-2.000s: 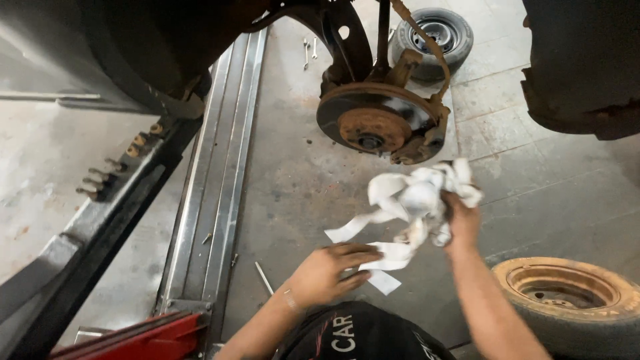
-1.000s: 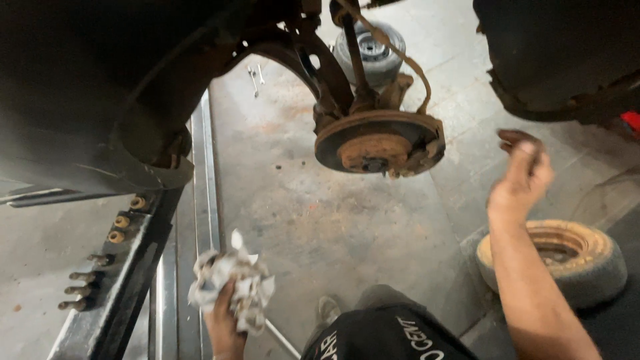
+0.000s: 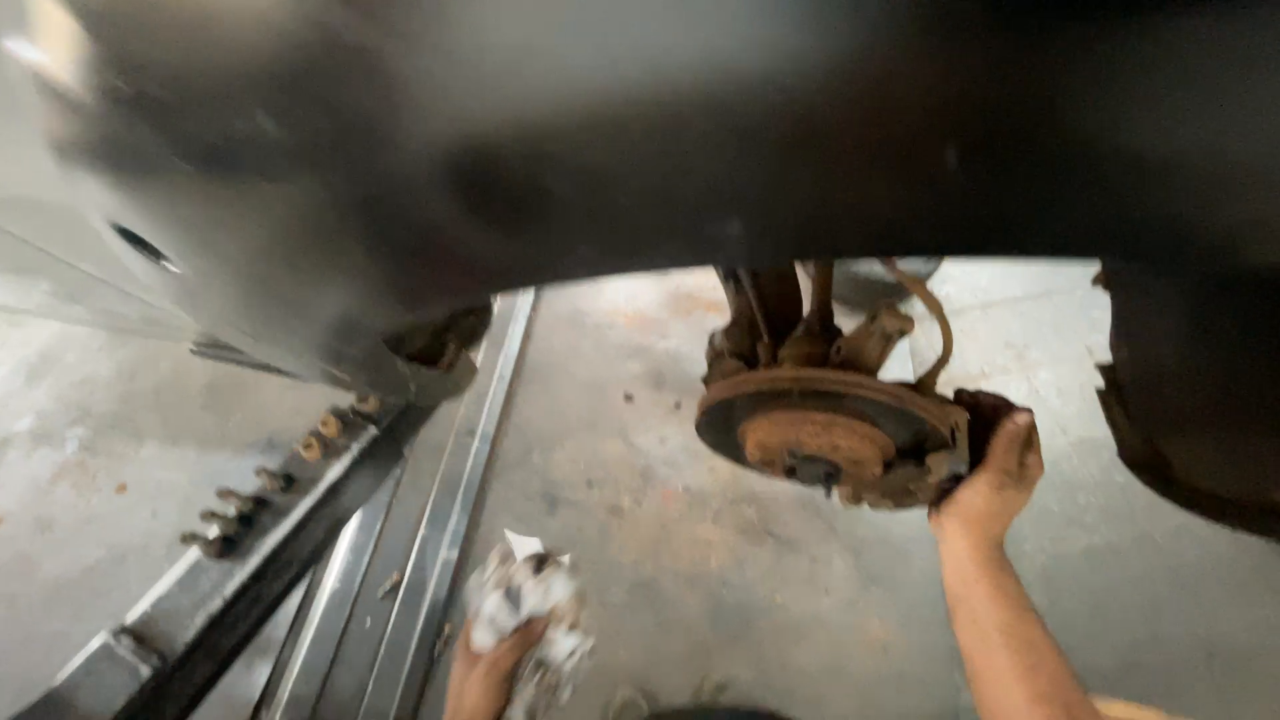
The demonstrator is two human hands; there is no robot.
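My left hand (image 3: pixel 500 655) grips a crumpled, dirty white rag (image 3: pixel 530 605) low in the view, left of centre. My right hand (image 3: pixel 1000 480) is at the right side of the brake assembly, its fingers around the caliper area (image 3: pixel 945 470); part of the fingers is behind it or in shadow, so I cannot tell how firmly they close. The rusty brake disc (image 3: pixel 820 435) with its hub (image 3: pixel 812 468) hangs below the wheel arch. Behind the disc are the strut (image 3: pixel 820 300) and a curved brake hose (image 3: pixel 940 320).
The dark car fender (image 3: pixel 700 170) fills the top. At left, a steel lift arm (image 3: pixel 270 540) carries several bolts (image 3: pixel 225 520) and brass-coloured nuts (image 3: pixel 330 425). Metal floor rails (image 3: pixel 440 540) run beside it. A ragged dark liner (image 3: pixel 1190 430) hangs at right.
Two seconds ago both hands were at the rag; it is now in my left hand only. My right hand has moved from beside the disc to the caliper area. The view has shifted, with the fender filling more of it.
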